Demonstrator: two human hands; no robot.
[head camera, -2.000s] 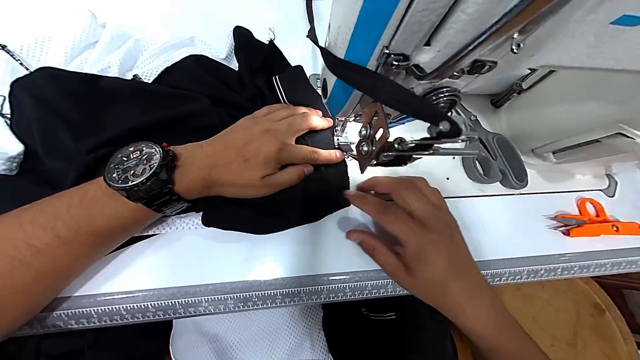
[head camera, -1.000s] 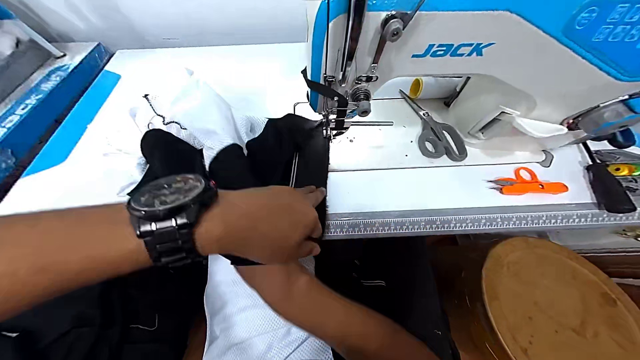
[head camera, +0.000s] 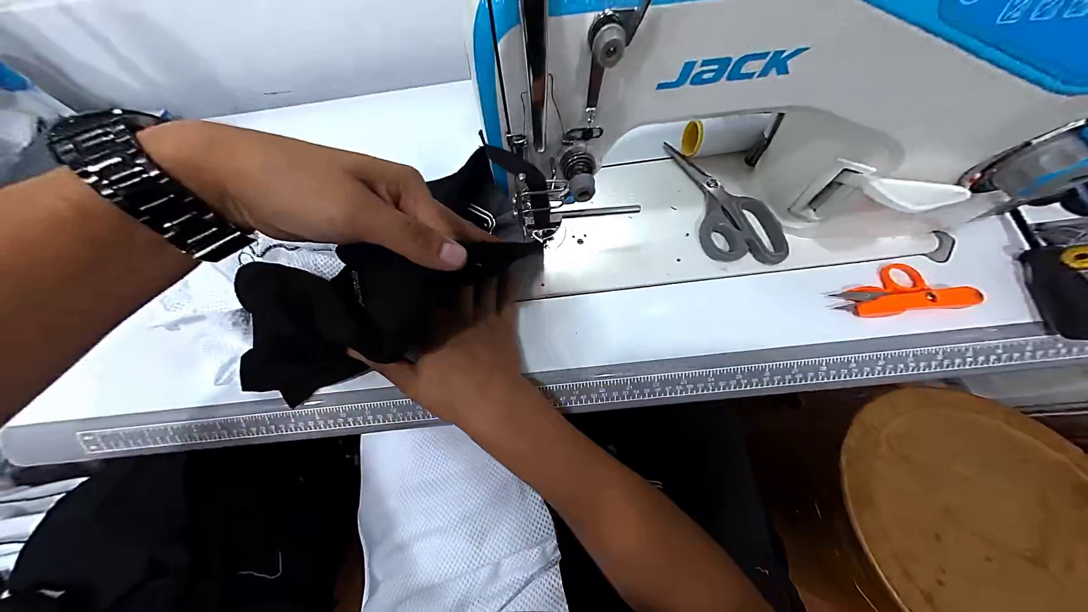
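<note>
My left hand (head camera: 365, 204), with a black metal watch on its wrist, grips bunched black fabric (head camera: 382, 297) between thumb and fingers. Below it, my right hand (head camera: 467, 348) holds the same fabric from the near side; its fingers are blurred and partly hidden. The fabric's right end reaches the needle and presser foot (head camera: 540, 229) of a Jack sewing machine (head camera: 722, 76). A narrow black strip (head camera: 514, 161) hangs in a curve beside the needle area. White mesh fabric (head camera: 204, 314) lies under and left of the black cloth.
Grey-handled scissors (head camera: 731, 212) lie on the machine bed, near a yellow spool (head camera: 693, 138). Orange thread snips (head camera: 909, 293) are on the table at right. A ruler strip (head camera: 646, 385) runs along the front edge. A round wooden stool (head camera: 969, 493) stands lower right, and white mesh (head camera: 459, 518) hangs below the table.
The black fabric, laid out flatter two seconds ago, is now gathered up in both hands. My left hand has risen off the table top. The view has shifted considerably.
</note>
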